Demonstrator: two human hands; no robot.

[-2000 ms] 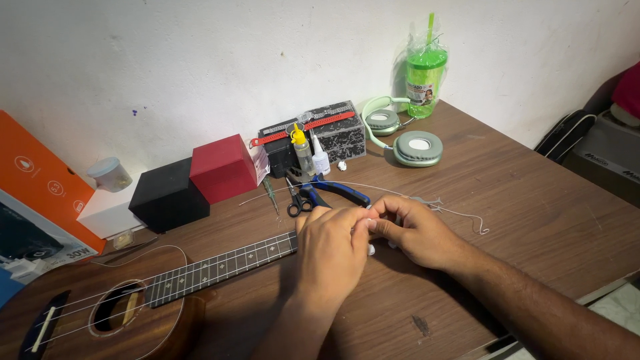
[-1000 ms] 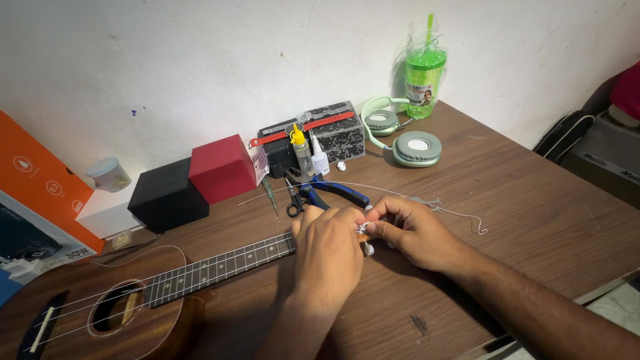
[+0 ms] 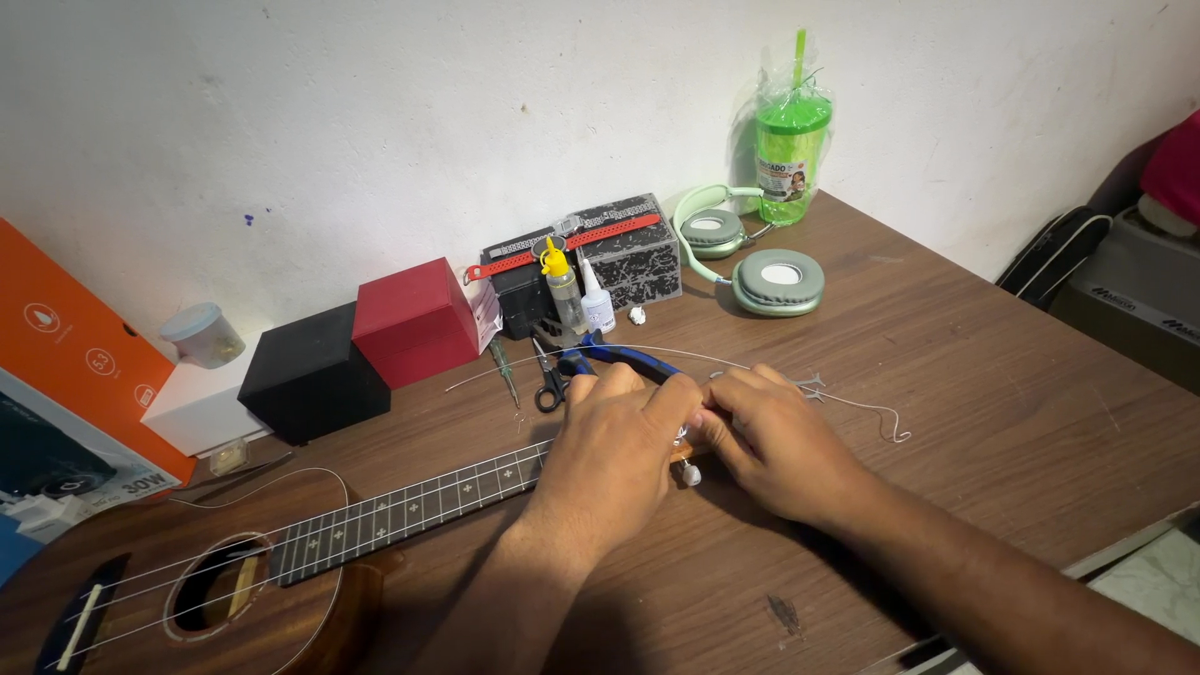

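Note:
A brown wooden ukulele [image 3: 309,609] lies on the desk, its fretboard [image 3: 422,497] running up to my hands. My left hand [image 3: 614,450] covers the end of the neck and part of the headstock [image 3: 686,452], fingers curled over it. My right hand [image 3: 773,441] is at the far end of the headstock, thumb and fingertips pinched together beside my left fingertips; what they pinch is too small to tell. A white tuning peg [image 3: 691,474] shows between the hands. Behind them a thin loose string [image 3: 844,401] curves across the desk. Blue-handled pliers [image 3: 628,356] lie just beyond my left hand.
Small scissors [image 3: 549,389], a green screwdriver [image 3: 504,373], a yellow-capped bottle [image 3: 562,286] and a white glue bottle [image 3: 596,305] are near the pliers. Behind stand a red box [image 3: 417,323], a black box [image 3: 314,375], green headphones [image 3: 778,281] and a green cup [image 3: 789,159].
My fingers have shifted slightly around the headstock, which shows a little between my hands now. The ukulele and the tools have stayed where they were.

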